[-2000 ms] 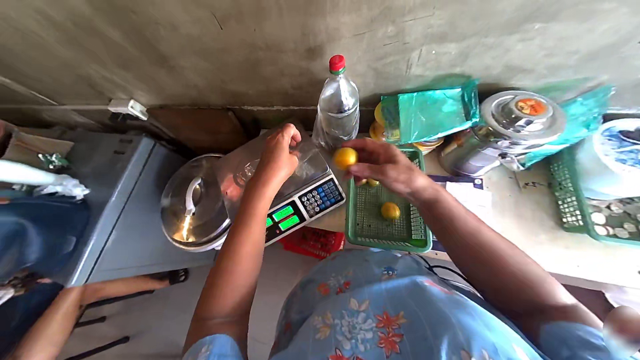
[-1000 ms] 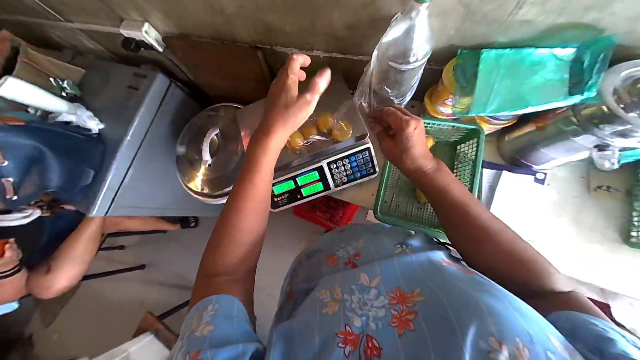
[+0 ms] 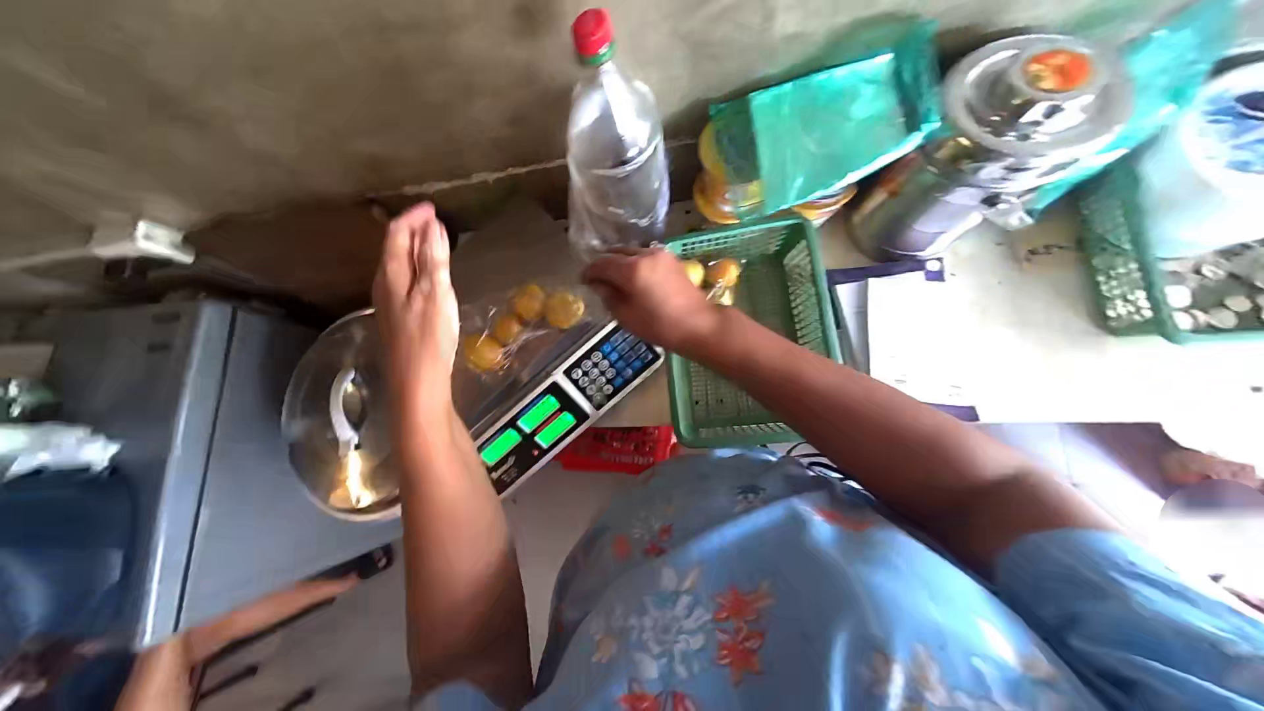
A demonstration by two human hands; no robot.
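Observation:
Several yellow-orange round fruits (image 3: pixel 528 306) lie in a clear plastic bag on the pan of a digital weighing scale (image 3: pixel 553 420) with lit green displays. My left hand (image 3: pixel 420 286) is raised at the scale's left side, palm turned inward, holding nothing. Over the right end of the pan, my right hand (image 3: pixel 647 291) has its fingers curled at the edge of the clear bag, just below a plastic bottle with a red cap (image 3: pixel 617 148). More yellow fruits (image 3: pixel 724 273) sit at the upper left of a green plastic basket (image 3: pixel 741 400), partly behind my right hand.
A round lid with a handle (image 3: pixel 321 425) is left of the scale. Behind the basket stand jars under a green plastic packet (image 3: pixel 829 128) and a metal canister (image 3: pixel 928 188). A basket of coins (image 3: pixel 1220 301) lies far right. Another person's arm (image 3: pixel 257 607) shows at lower left.
The fruit held in my right hand two seconds ago is no longer there. My left hand has come up off the pan, uncovering the bagged fruits. The view has shifted.

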